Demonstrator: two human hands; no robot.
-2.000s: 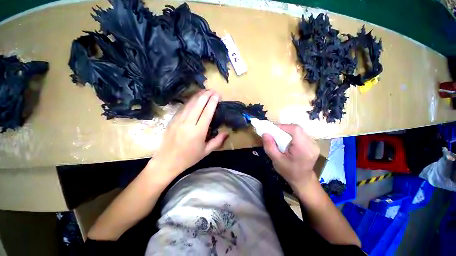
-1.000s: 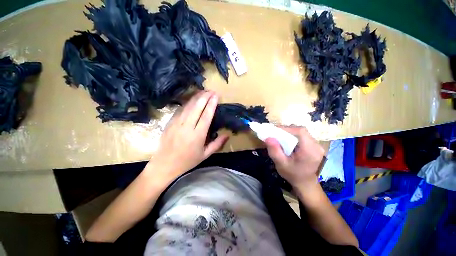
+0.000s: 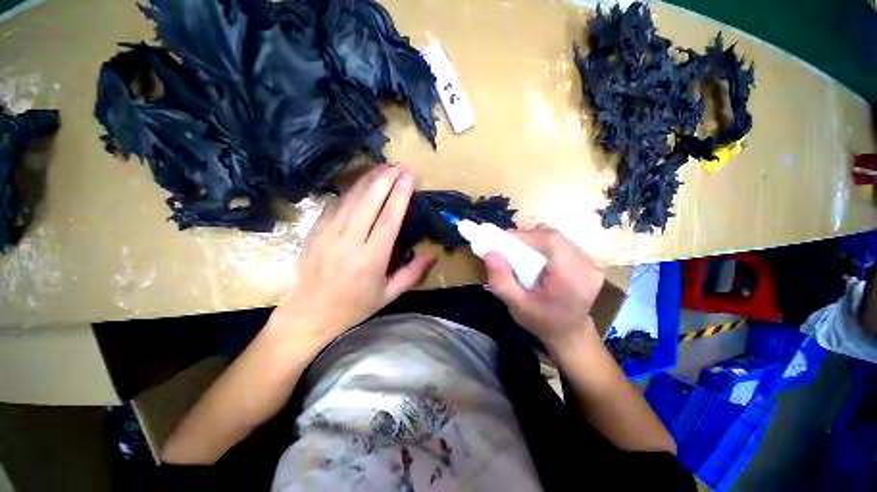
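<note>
A black jagged part (image 3: pixel 468 209) lies on the tan bench near its front edge. My left hand (image 3: pixel 351 245) lies over the part's left end and presses it down; that end is partly hidden. My right hand (image 3: pixel 555 288) grips a white glue bottle (image 3: pixel 510 252) whose blue nozzle points left onto the part. Whether the nozzle touches it is hard to tell. A heap of black cape parts (image 3: pixel 279 91) lies beyond my left hand. A tangled heap of spiky black trim parts (image 3: pixel 635 106) lies to the right.
A white marked strip (image 3: pixel 449 88) lies beside the cape heap. A yellow bit (image 3: pixel 723 157) touches the right heap. More black parts (image 3: pixel 21 168) lie far left. Below the bench are an open carton (image 3: pixel 178 399), blue bins (image 3: pixel 716 413) and a red stool (image 3: pixel 733 286). A sleeve (image 3: pixel 835 327) shows at right.
My right hand and the bottle have moved left along the part, after a small shift right. My left hand stays on the part. The view has shifted slightly.
</note>
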